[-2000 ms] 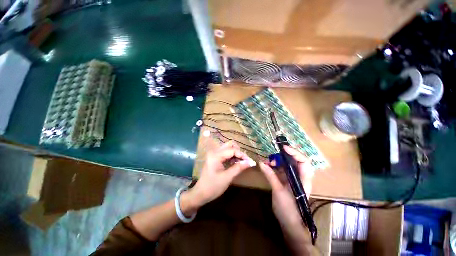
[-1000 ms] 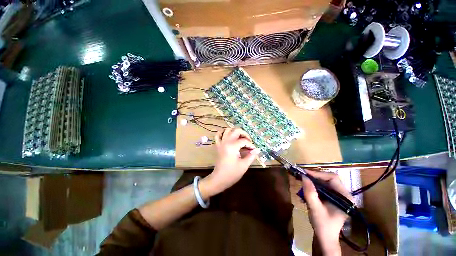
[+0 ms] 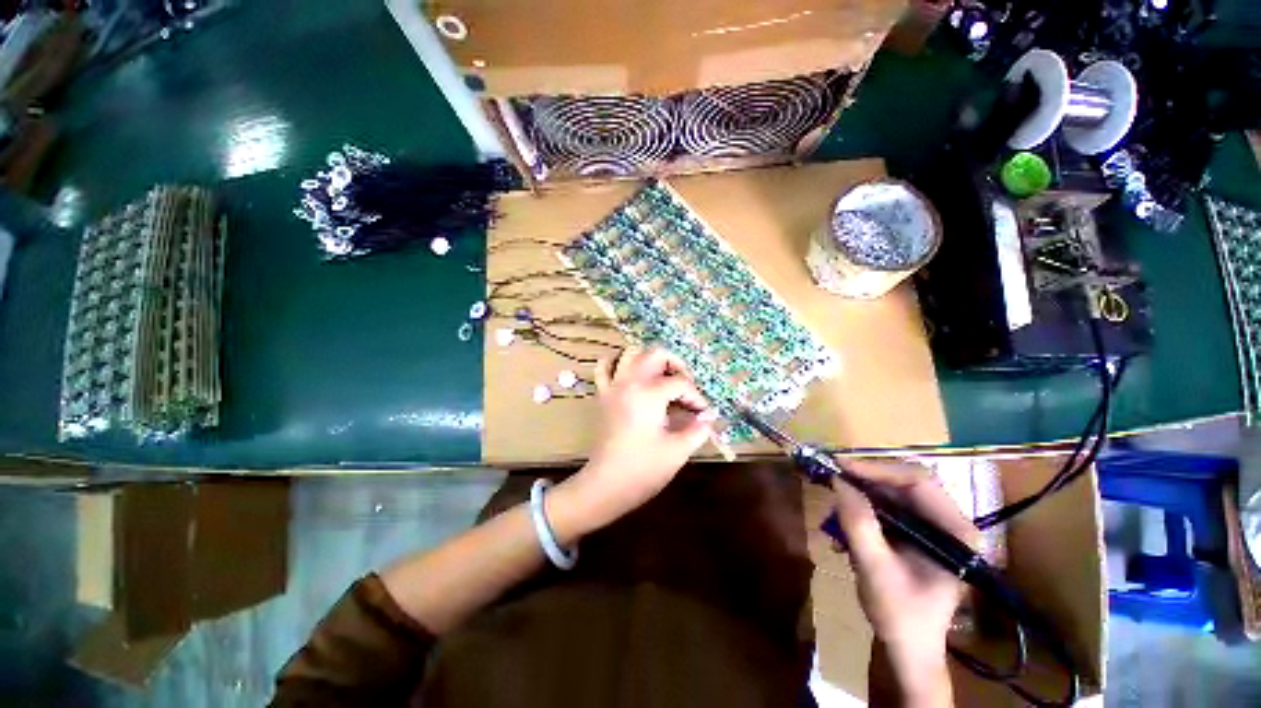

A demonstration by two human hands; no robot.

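Note:
The green-and-cream PCB panel [image 3: 698,297] lies slanted on the cardboard mat [image 3: 539,430]. My right hand [image 3: 906,546] holds the black soldering iron [image 3: 913,527], its thin tip at the panel's near end. My left hand [image 3: 653,415] has thumb and fingertips pinched together beside the tip, at the panel's near-left edge. A small pale thing shows at those fingertips, too small to name. Several dark wire leads [image 3: 574,332] run left from the panel, with pale discs [image 3: 506,338] at their ends. The exact contact point of the iron is too small to tell.
A round tin [image 3: 874,238] stands right of the panel. Further right are the soldering station [image 3: 1072,263], solder reel [image 3: 1073,104] and green round item [image 3: 1025,173]. A lead bundle [image 3: 401,205] and panel stack [image 3: 145,311] lie left. An upright cardboard screen [image 3: 664,49] stands behind.
Since two seconds ago, the iron has swung from pointing up over the panel to its near end, and my hands have moved apart. The view has shifted. In the last second little has changed.

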